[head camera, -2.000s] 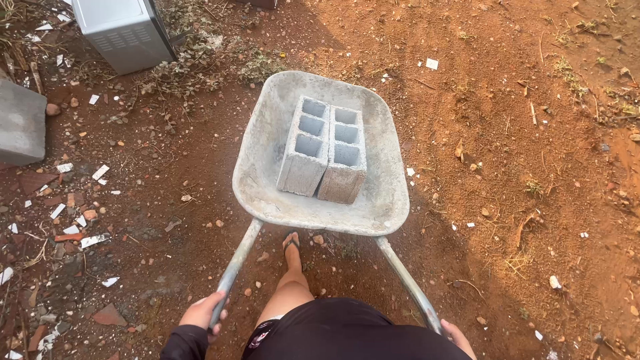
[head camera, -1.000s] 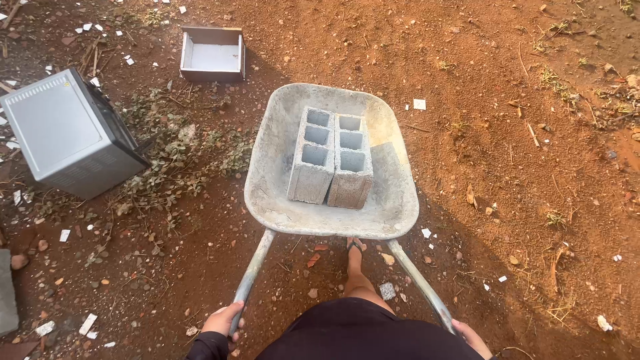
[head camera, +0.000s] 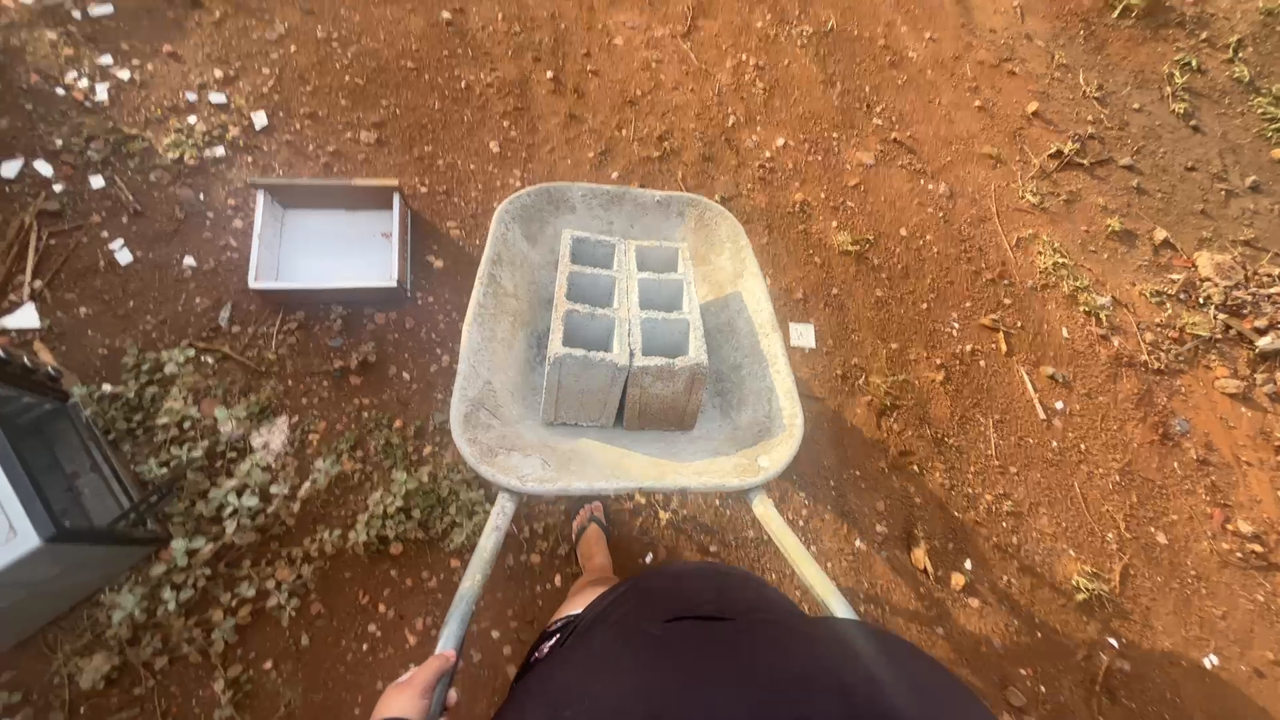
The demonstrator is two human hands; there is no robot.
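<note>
Two hollow concrete blocks, a left one (head camera: pixel 584 388) and a right one (head camera: pixel 664 396), rest side by side in the tray of a wheelbarrow (head camera: pixel 745 390), their open cells facing up. At the bottom edge my left hand (head camera: pixel 415 690) is closed around the left wheelbarrow handle (head camera: pixel 474 585). The right handle (head camera: pixel 800 555) runs down behind my dark shirt, and my right hand is out of the picture.
An open box or drawer (head camera: pixel 330 285) lies on the reddish dirt to the left of the tray. Lower left are an oven-like metal appliance (head camera: pixel 60 580) and low weeds (head camera: pixel 200 540). White tile fragments (head camera: pixel 260 120) are scattered upper left.
The wheelbarrow has moved forward over the dirt with both blocks still in its tray. The open box now stands beside the tray, and my right hand has left the view.
</note>
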